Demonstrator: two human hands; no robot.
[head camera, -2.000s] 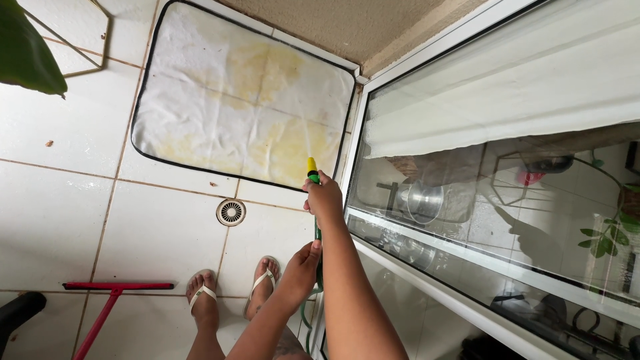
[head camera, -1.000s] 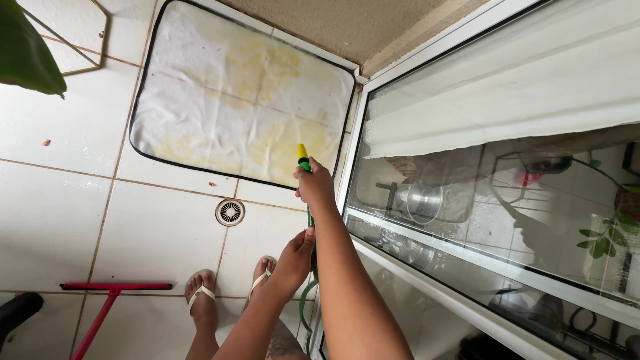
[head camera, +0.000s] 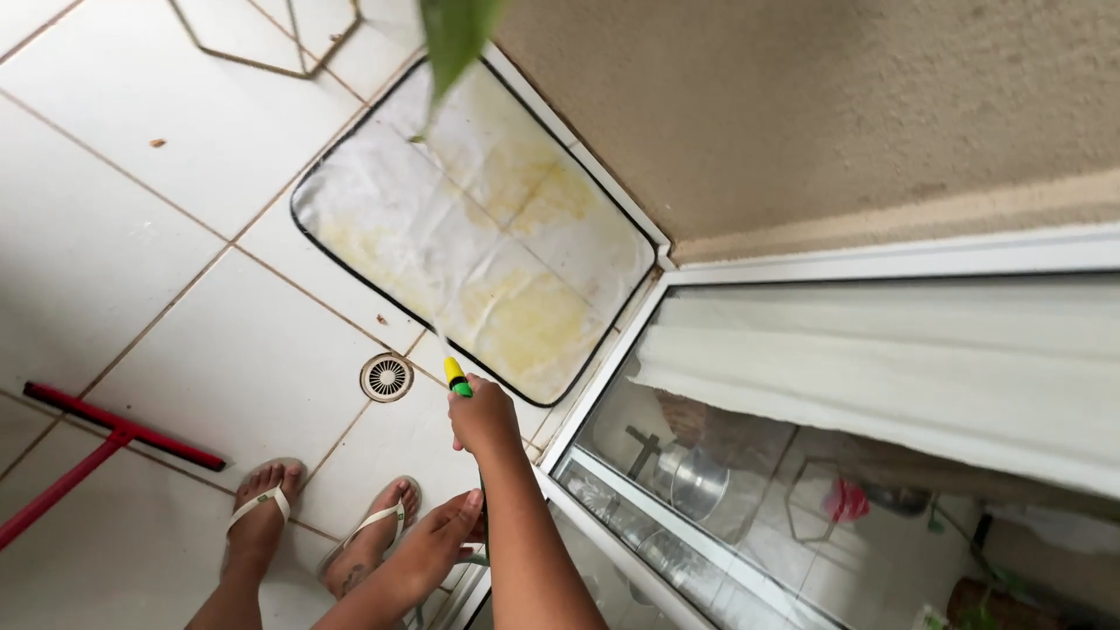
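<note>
My right hand (head camera: 484, 415) grips a yellow and green hose nozzle (head camera: 456, 376) just beyond the near edge of a pale mat (head camera: 499, 306). A thin stream of water leaves the nozzle and lands on the mat, which has a dark border and yellowish stains and lies flat on the tiles. Lower down, my left hand (head camera: 446, 534) is at the green garden hose (head camera: 484, 516) behind the nozzle; its fingers curl around toward the hose, partly hidden by my right forearm.
A round floor drain (head camera: 387, 377) lies left of the nozzle. A red squeegee (head camera: 122, 430) rests on the tiles near my feet in flip-flops. The white-framed glass door (head camera: 604, 376) stands at the right, below a beige wall (head camera: 831, 122). A leaf and a metal geometric frame (head camera: 297, 70) are at the top.
The view has turned, so the mat appears tilted. The water stream now lands nearer the mat's left and near side. Both hands stay at the hose and nozzle.
</note>
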